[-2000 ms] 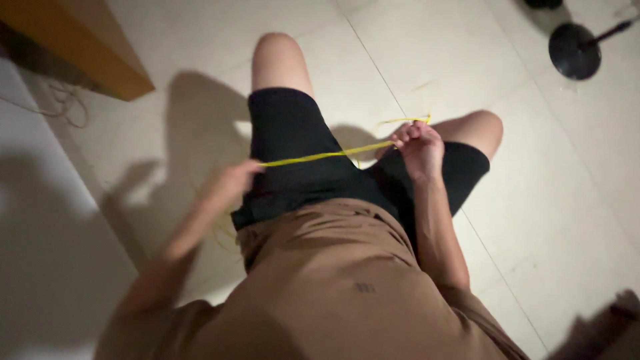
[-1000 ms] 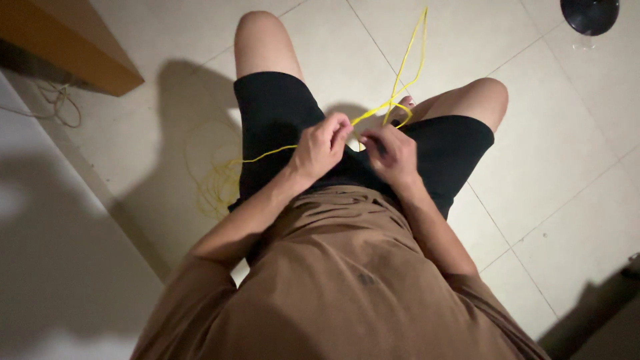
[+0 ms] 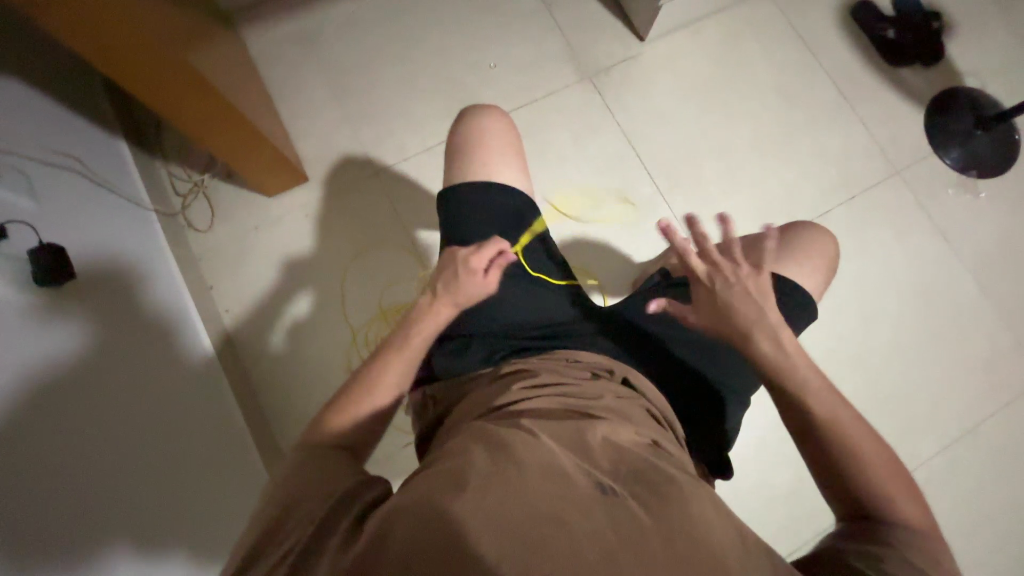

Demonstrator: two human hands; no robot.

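Observation:
My left hand point(image 3: 472, 274) pinches a thin yellow cord point(image 3: 546, 277) above my left thigh. From the fingers a blurred part of the cord points up and to the right, and a thin strand curves down toward the gap between my legs. My right hand point(image 3: 724, 284) is spread above my right thigh with its fingers apart, holding nothing. More of the yellow cord point(image 3: 380, 324) lies in loose loops on the floor at the left, partly hidden by my left forearm.
An orange-brown wooden furniture panel point(image 3: 232, 120) stands at the upper left, with a tangled pale cable point(image 3: 192, 200) by the wall. A black adapter point(image 3: 51, 264) hangs at far left. Upper right are a round black base point(image 3: 970, 132) and dark footwear point(image 3: 900, 34) on the tiled floor.
One second ago both hands were close together at the cord. Now they are apart: my right hand has let go and opened, while my left hand keeps hold of the cord.

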